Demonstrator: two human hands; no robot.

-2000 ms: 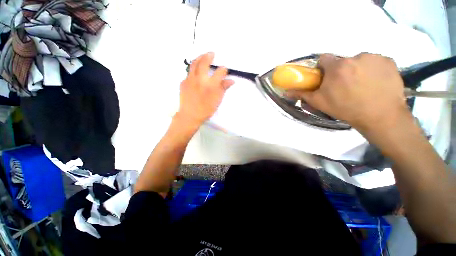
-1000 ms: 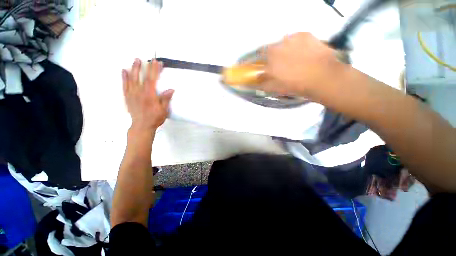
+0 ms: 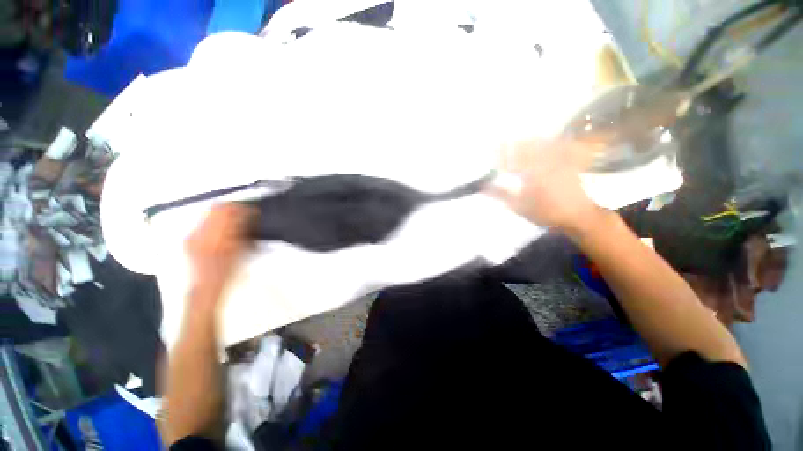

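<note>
A white garment panel (image 3: 308,273) with a black insert (image 3: 339,211) and a thin black trim line (image 3: 207,196) lies across the white padded table (image 3: 132,185). My left hand (image 3: 220,247), blurred, is closed on the panel at the left end of the black insert. My right hand (image 3: 550,181), also blurred, is at the panel's right part, by the black trim; its fingertips are washed out, so its grip is unclear. The steam iron (image 3: 625,128) stands at the table's right end, just beyond my right hand and apart from it.
Grey, white and brown cut pieces (image 3: 57,220) are heaped at the left, with black cloth (image 3: 114,317) below. Blue crates (image 3: 114,423) are under the table. A blue sheet (image 3: 145,44) is at the far left. The iron's hose (image 3: 722,40) runs to the upper right.
The iron has moved to the table's right end and my right hand has let go of it. The black insert now shows between my hands. My left hand has closed on the cloth. The view has shifted.
</note>
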